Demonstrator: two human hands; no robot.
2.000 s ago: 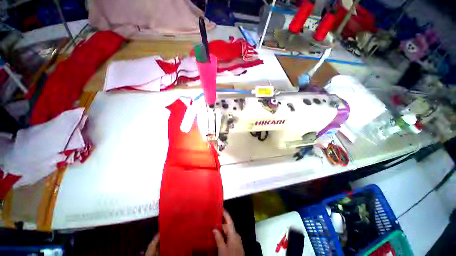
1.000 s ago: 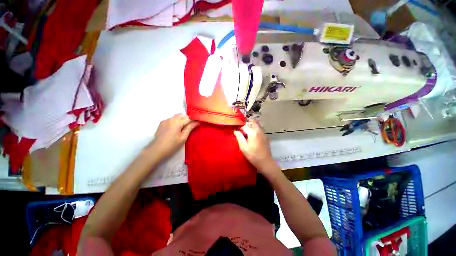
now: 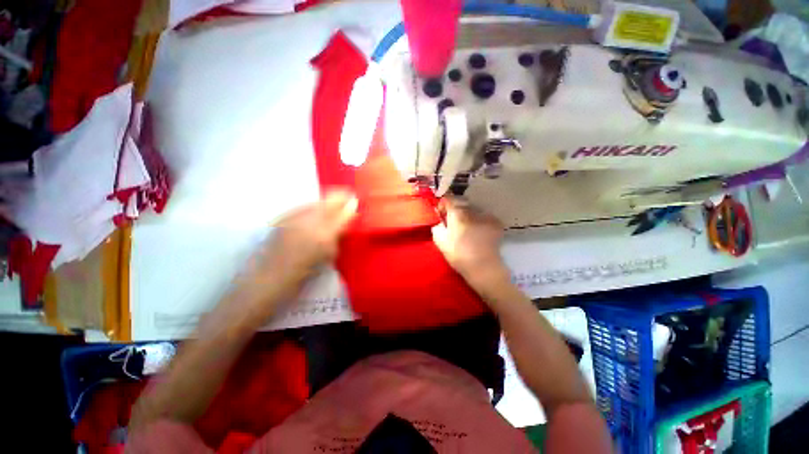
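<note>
A long red fabric panel (image 3: pixel 404 279) lies under the left end of the cream HIKARI sewing machine (image 3: pixel 568 133) and hangs over the table's front edge. A dark fold crosses it just in front of the presser foot (image 3: pixel 426 186). My left hand (image 3: pixel 319 226), blurred, is at the panel's left edge beside the fold. My right hand (image 3: pixel 466 235) is on its right edge, close to the presser foot, fingertips on the cloth. Whether either hand pinches the cloth is unclear. A white oblong lamp or hose end (image 3: pixel 362 120) sits above the panel, left of the needle area, which is glaring.
Stacked pale pieces (image 3: pixel 84 177) with red edges lie at left beside brown tape (image 3: pixel 121 284). Small dark snips (image 3: pixel 655 219) and an orange-red ring-shaped item (image 3: pixel 729 225) lie right. Below are a blue basket of red pieces (image 3: pixel 106 412), a blue crate (image 3: pixel 621 355) and a green tray (image 3: pixel 758 426).
Both hands have come from the panel's near end up to the presser foot area. The view has tilted down and closer. Over the last second, my left hand has blurred and the fold lies flatter.
</note>
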